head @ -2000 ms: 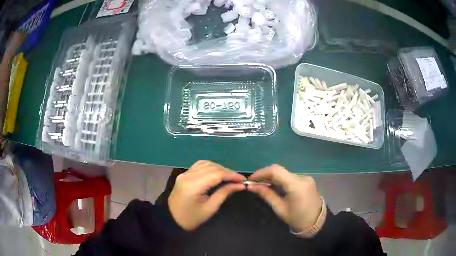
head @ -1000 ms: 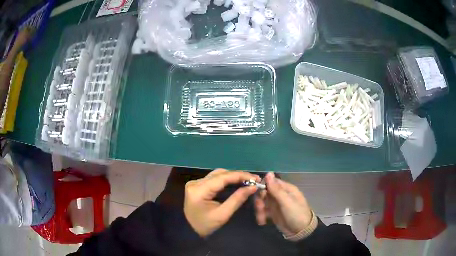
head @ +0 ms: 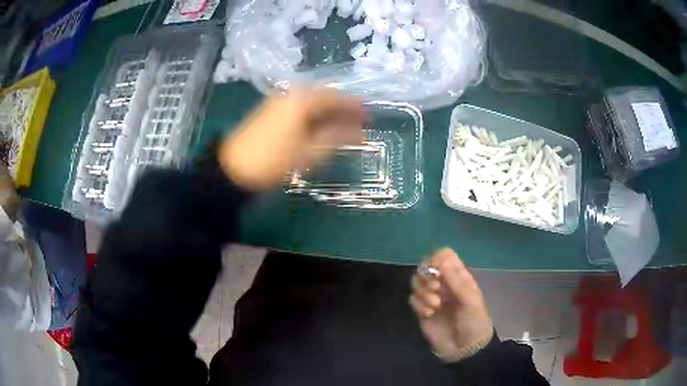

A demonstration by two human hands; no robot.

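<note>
My right hand (head: 452, 305) is above my lap, below the bench edge, with a small shiny metal piece (head: 429, 272) at its thumb and fingertips. My left hand (head: 290, 136) is blurred and raised over the left part of the clear clamshell box (head: 419, 162); whether it holds anything cannot be told. Several thin metal shafts (head: 346, 200) lie along the near side of the box. The open clear bag (head: 264, 45) with white caps (head: 388, 30) lies behind the box. The frosted tub (head: 449, 177) of white sleeves (head: 512, 177) stands right of it.
The blister tray (head: 143, 124) with white and silver pieces lies at left. A yellow bin (head: 34, 124) and blue bin (head: 60, 34) are far left. Stacked clear boxes (head: 621, 139) and a white sheet (head: 631, 234) are at right. A red stool (head: 618, 332) stands below.
My left hand has left my right hand and moved up and forward over the clamshell box. My right hand has moved slightly right with the metal piece. The view has shifted a little.
</note>
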